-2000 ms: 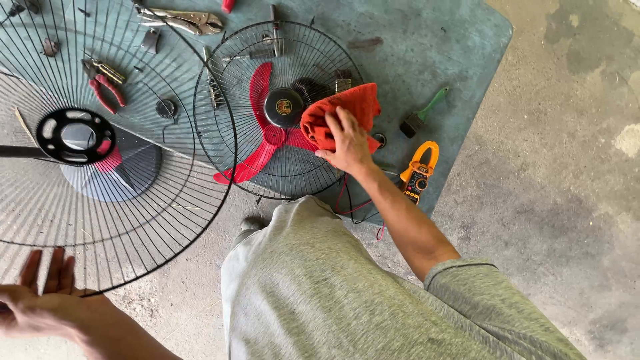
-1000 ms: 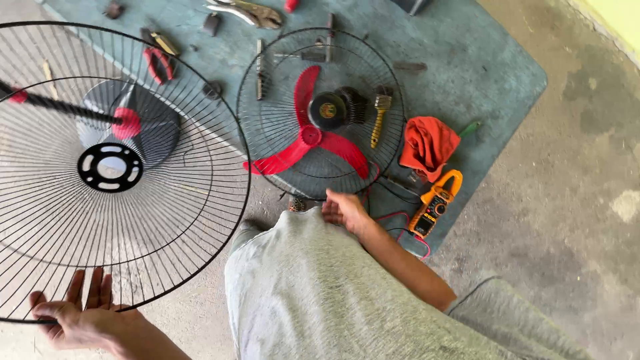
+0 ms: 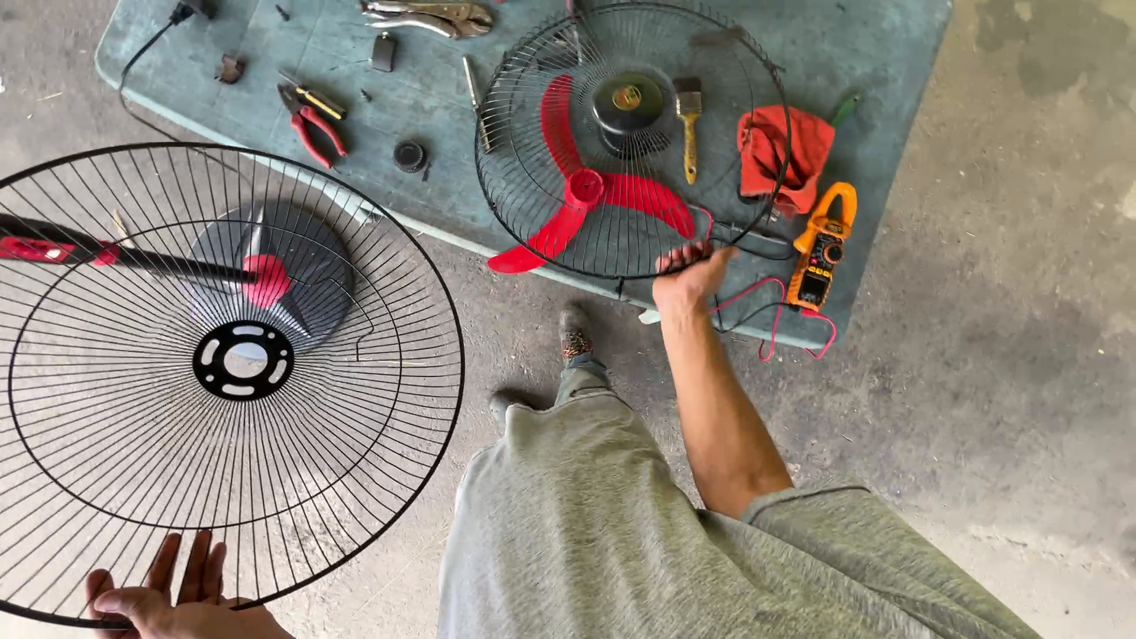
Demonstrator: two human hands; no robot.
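My left hand (image 3: 177, 590) grips the lower rim of a black wire fan grille (image 3: 243, 360) with a slotted centre plate, at the left above the floor. My right hand (image 3: 692, 271) holds the near rim of a second wire fan grille (image 3: 519, 209) at the table's edge. Under or within that grille lie a red three-blade fan blade (image 3: 584, 188), a dark motor housing (image 3: 627, 102) and a paintbrush (image 3: 689, 133). A red cloth (image 3: 785, 155) lies by the grille's right rim. Near it is an orange clamp meter (image 3: 821, 257) with leads.
The fan stand's round base (image 3: 311, 231) sits on the floor behind the left grille, its red and black pole crossing it. On the green table (image 3: 426, 191) lie red-handled pliers (image 3: 315, 129), locking pliers (image 3: 435, 18), a black round knob (image 3: 409, 156) and a green-handled brush (image 3: 845, 108).
My right hand let go of the red cloth, which was over the right part of the grille and now lies by its rim. The hand moved to the grille's near rim. The paintbrush has come into sight.
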